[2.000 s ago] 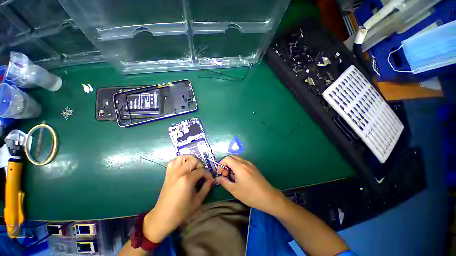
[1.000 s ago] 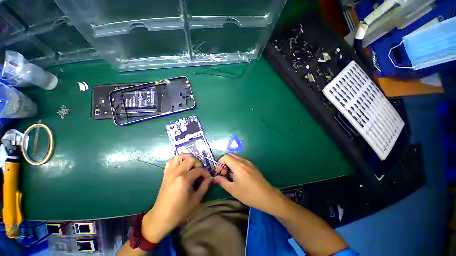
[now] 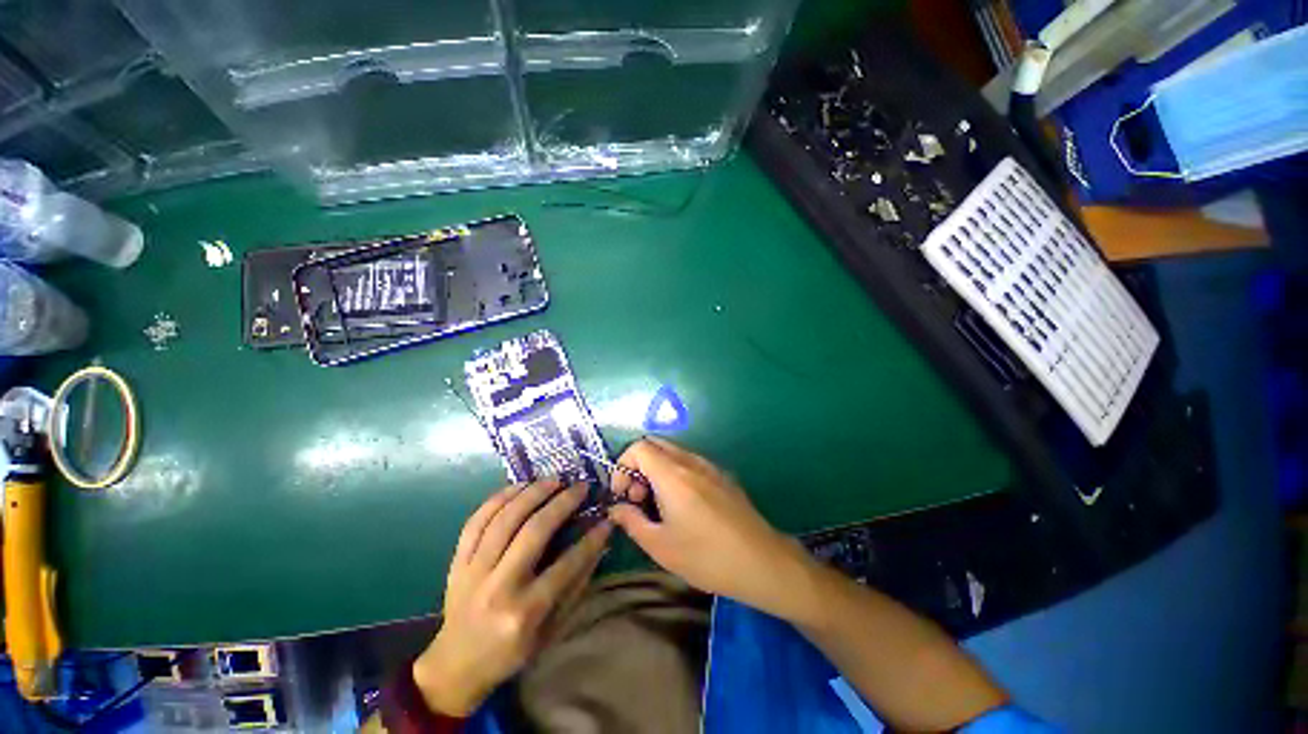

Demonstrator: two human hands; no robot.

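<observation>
An opened phone mid-frame (image 3: 535, 404), silver-white and black inside, lies tilted on the green mat in front of me. My left hand (image 3: 519, 574) rests with spread fingers at its lower left end, the fingertips on or beside its edge. My right hand (image 3: 674, 502) is at the lower right end, fingers closed on a thin tweezers-like tool (image 3: 614, 466) whose tip points over the phone. The phone's bottom end is partly hidden by my fingers.
A dark phone housing (image 3: 488, 273) with a black frame on it lies behind. A blue triangular pick (image 3: 666, 412) is right of the phone. The black parts tray (image 3: 918, 323) holds a white grid (image 3: 1044, 304). Yellow tool (image 3: 29, 574) and tape roll (image 3: 95, 427) are left; clear drawers (image 3: 502, 86) behind.
My left hand has opened from a pinch near the phone's lower end and moved slightly down and left, uncovering more of the phone. The view has shifted slightly. My right hand has hardly moved.
</observation>
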